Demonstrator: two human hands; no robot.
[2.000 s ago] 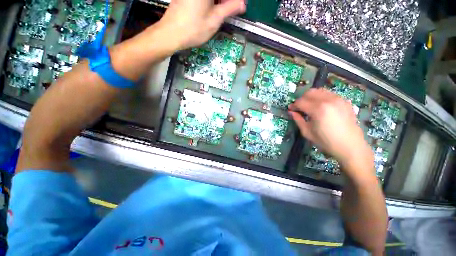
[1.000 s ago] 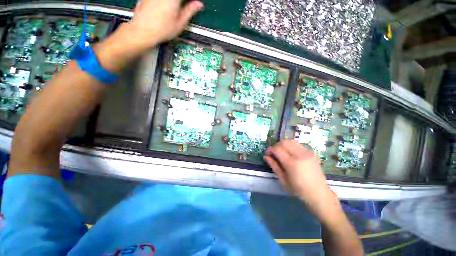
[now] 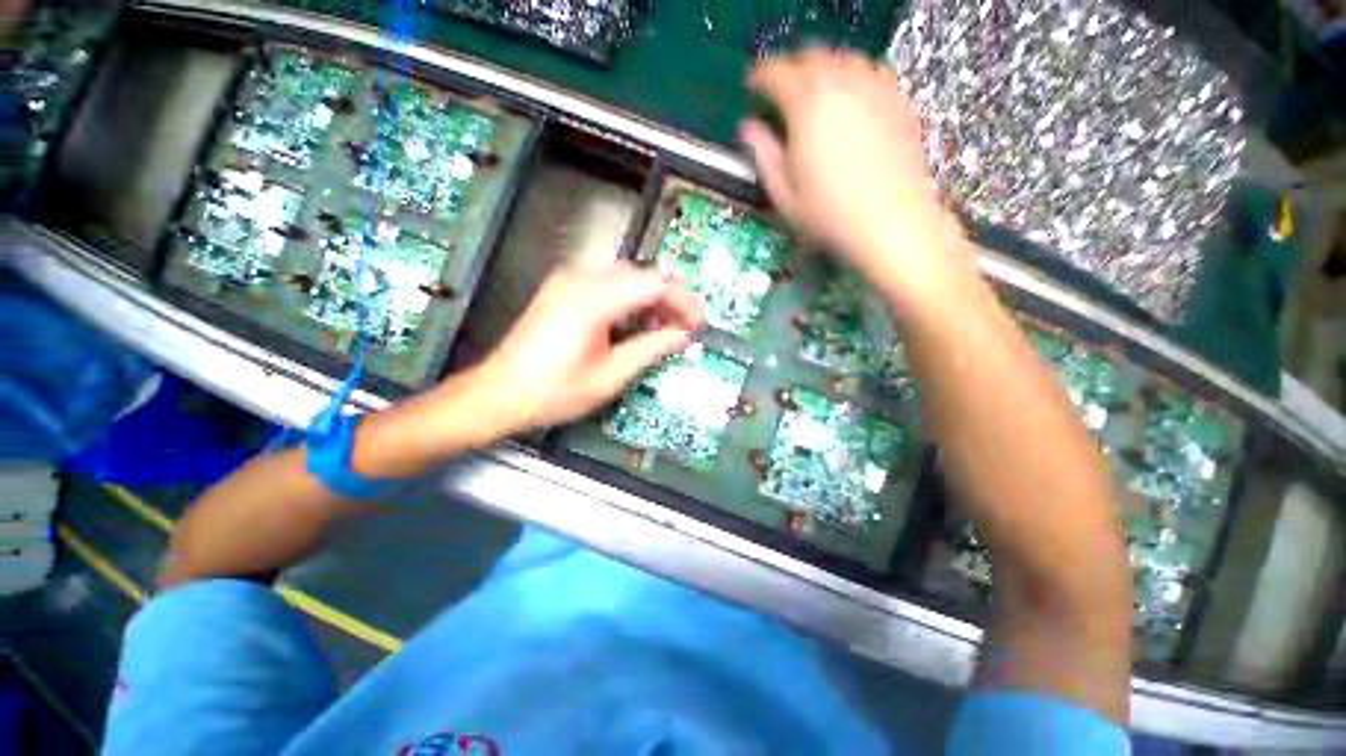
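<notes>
The middle carrier (image 3: 753, 513) holds several green circuit boards with silvery patches. My left hand (image 3: 583, 347), with a blue wrist strap, is over the carrier's left side, its curled fingertips between the upper-left board (image 3: 723, 266) and lower-left board (image 3: 682, 406). Whether a part is in its fingers cannot be told. My right hand (image 3: 849, 148) is bent over the far rail and green mat, left of the silvery component pile (image 3: 1070, 133). My right arm hides part of the carrier, and no part shows in that hand's fingers.
Another board carrier (image 3: 495, 244) lies left across a conveyor gap (image 3: 568, 207); one more is at the right, partly behind my right arm. Metal rails (image 3: 709, 554) run along both sides. Dark and silvery parts lie on the green mat (image 3: 679, 74). A blue cord crosses the left carrier.
My left hand has come back from the far rail to over the middle carrier's boards. My right hand has moved from the carrier's near edge to the far rail and mat. The camera view has shifted.
</notes>
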